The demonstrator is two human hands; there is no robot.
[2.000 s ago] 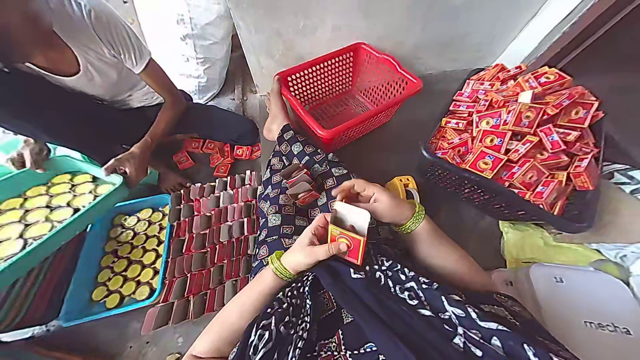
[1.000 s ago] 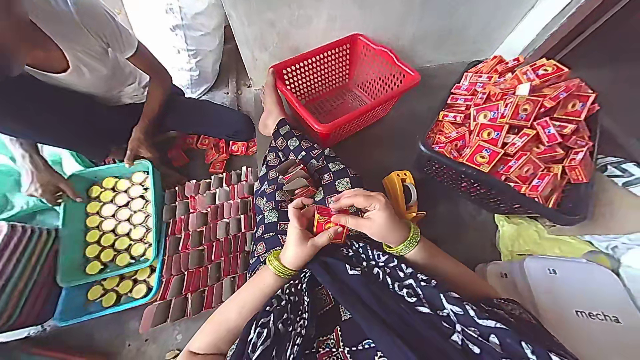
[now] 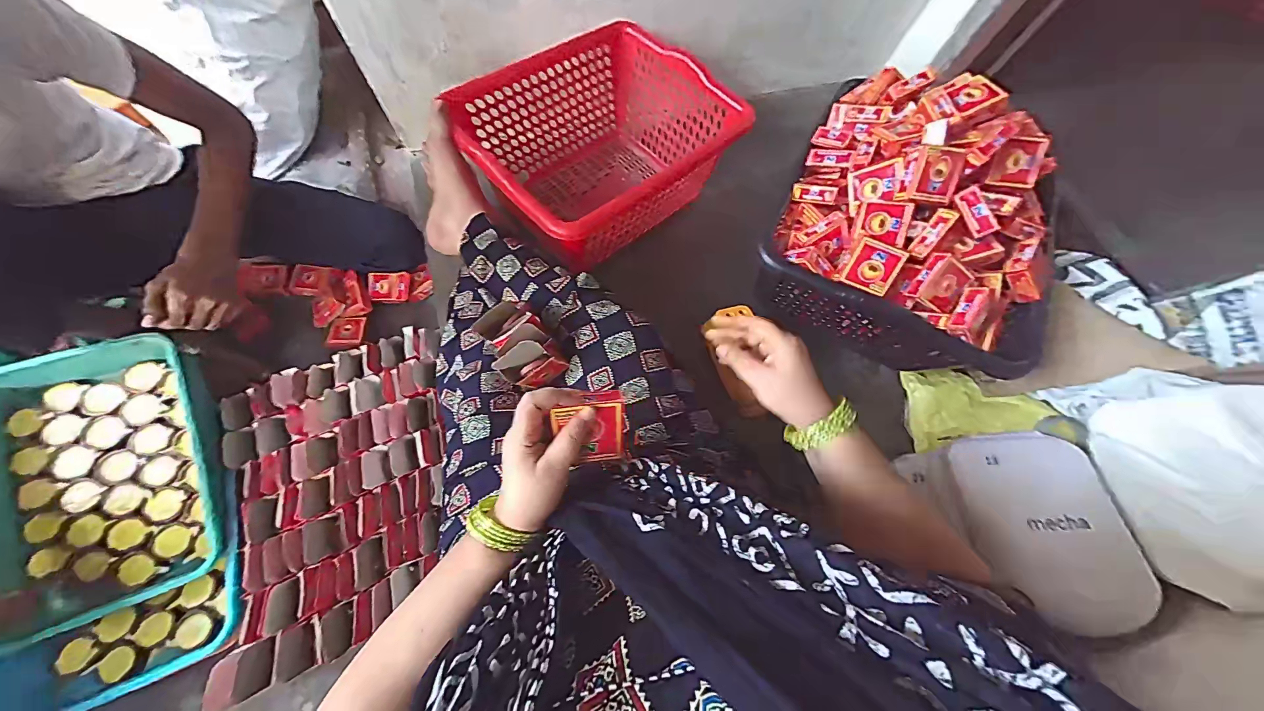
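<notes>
My left hand (image 3: 541, 449) grips a small red and yellow cardboard box (image 3: 598, 427) above my lap, thumb on its face. To the right, my right hand (image 3: 765, 360) is raised with fingers spread apart, over a yellow tape dispenser (image 3: 736, 380) that it partly hides; whether it touches it I cannot tell. A few open, unfilled-looking small boxes (image 3: 523, 346) lie on my patterned trouser leg. Rows of similar open boxes (image 3: 341, 494) stand on the floor at my left.
A red perforated plastic basket (image 3: 602, 148) stands ahead. A dark basket (image 3: 839, 316) at right is heaped with red boxes (image 3: 913, 197). At left are teal and blue trays (image 3: 148, 346) of round yellow-topped pieces. A co-worker's hand (image 3: 193, 291) is near loose red boxes (image 3: 341, 291).
The box, open two seconds ago, now shows a flat face in my left hand. My right hand has left it and moved right to the yellow dispenser. The co-worker's hands have left the teal tray.
</notes>
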